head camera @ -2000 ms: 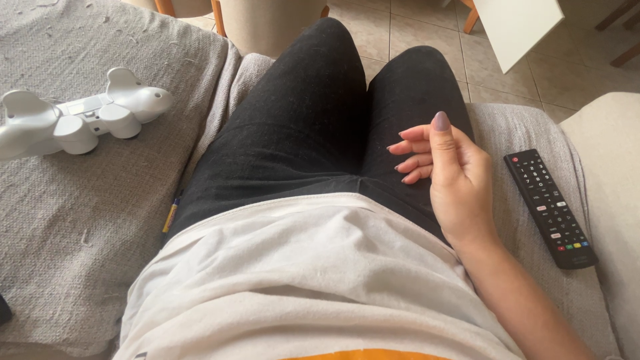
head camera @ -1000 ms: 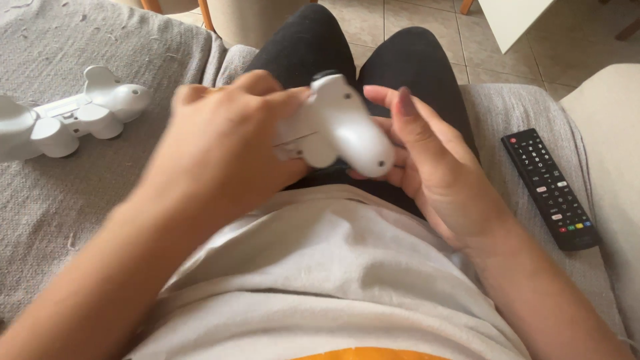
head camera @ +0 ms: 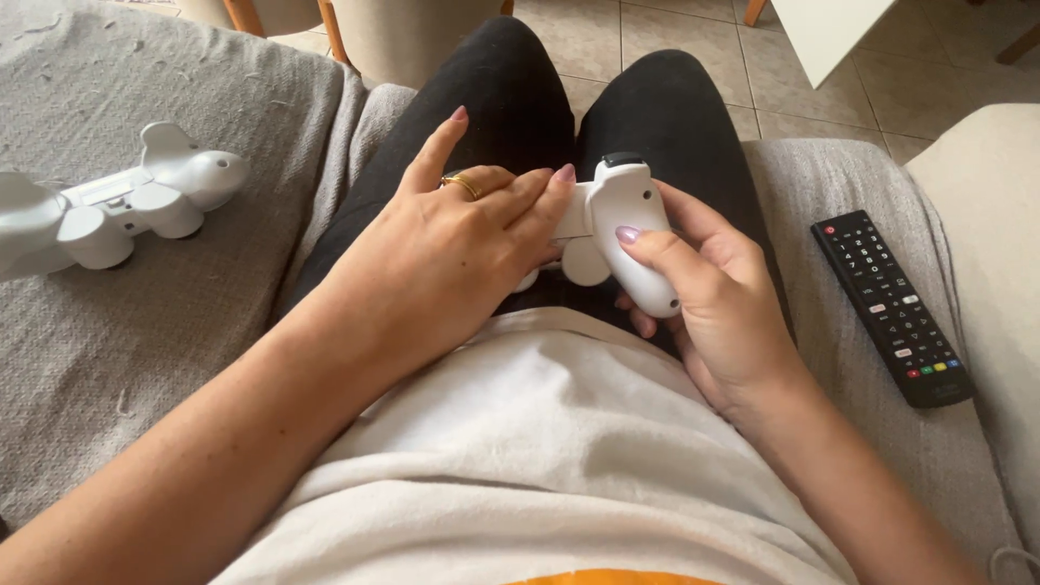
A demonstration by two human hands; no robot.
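Over my lap, a white game controller [head camera: 630,236] is held with its underside up. My right hand [head camera: 719,284] grips its right handle, the thumb lying on the white shell. My left hand [head camera: 463,236], with a gold ring on one finger, covers the controller's left part, its fingers laid across the middle; how firmly it grips is hidden. A second white game controller [head camera: 166,199] lies underside up on the grey sofa cover at the left, apart from both hands. To the right of my right hand, a black remote control [head camera: 892,309] rests buttons up on the cover.
The grey woven sofa cover [head camera: 122,349] extends on both sides of my legs. A beige armrest [head camera: 987,195] rises at the far right. Beyond my knees are the tiled floor [head camera: 682,57], wooden chair legs and the corner of a white tabletop [head camera: 829,32].
Two seconds ago only my right hand was in view, holding nothing. One second ago both hands were at the controller over my lap. My left hand now lies flatter across it, and my right thumb is on its handle.
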